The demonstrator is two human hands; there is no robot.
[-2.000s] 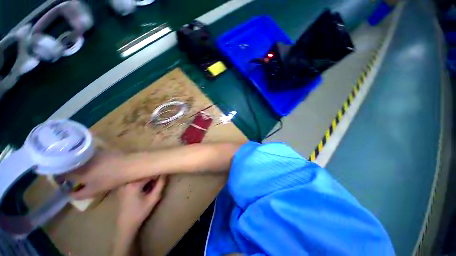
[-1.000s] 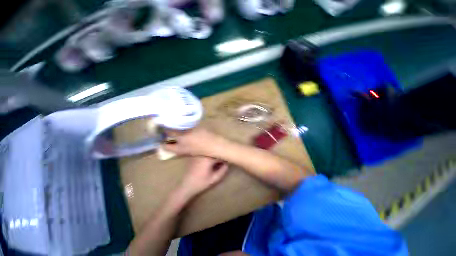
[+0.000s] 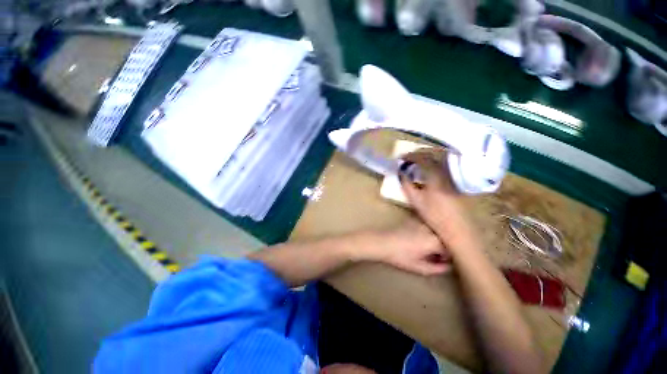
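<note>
A white cat-ear headphone set lies at the back of the brown cardboard sheet. Its closed round cup is on the right. A cream holding block shows under the other end. My right hand grips the headphones between the cups, its fingers at a small dark part that is too blurred to name. My left hand is curled beside my right wrist, with a dark reddish spot at its fingers; whether it holds something is unclear. Red lead wires, tied, and a white wire coil lie right.
Stacked white part trays stand left of the cardboard, with another tray sheet beyond. Several waiting headphones line the back. A yellow sponge in a dark holder is at the right edge. Yellow-black floor tape runs at left.
The view has swung left, bringing the tray stack in and leaving the blue tray out. Both hands stay close together at the headphones, my right hand still on them.
</note>
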